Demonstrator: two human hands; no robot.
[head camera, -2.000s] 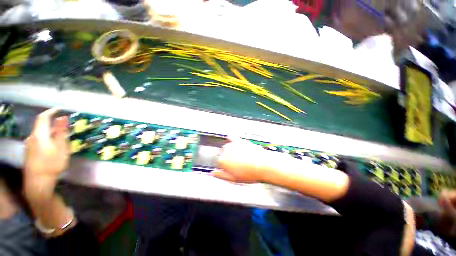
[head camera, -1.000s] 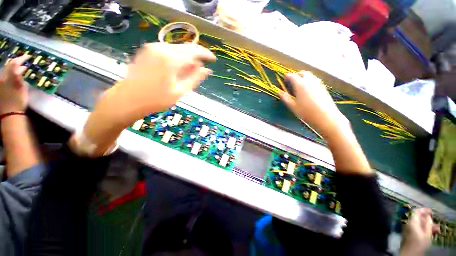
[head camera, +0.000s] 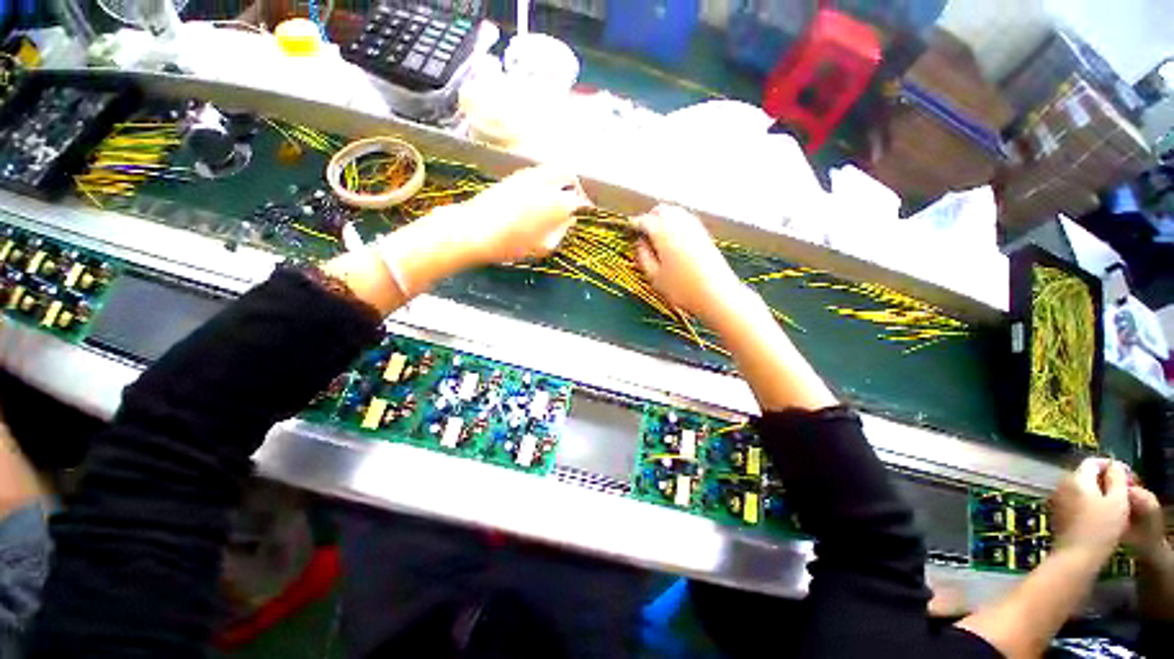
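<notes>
Thin yellow wires (head camera: 612, 264) lie in a loose pile on the green bench behind the conveyor. My left hand (head camera: 534, 216) is at the pile's upper left, its fingertips closed together; whether a wire is between them is too small to tell. My right hand (head camera: 680, 258) is over the pile's right side, fingers bent down to the wires; its grip is not clear. Below my arms, a green circuit board panel (head camera: 483, 409) with pale blocks lies on the metal-railed conveyor. A dark flat plate (head camera: 599, 438) separates it from another panel (head camera: 702, 466).
A tape roll (head camera: 375, 173) lies left of the pile. A black tray (head camera: 1058, 354) of yellow wires stands far right. A calculator (head camera: 415, 45) sits on the back ledge. Another person's hands (head camera: 1105, 502) are at the right over the line. Small black parts lie at far left.
My left hand has moved right and back to the wire pile. My right hand has stayed at the wires, with the two hands now closer together. The view has shifted.
</notes>
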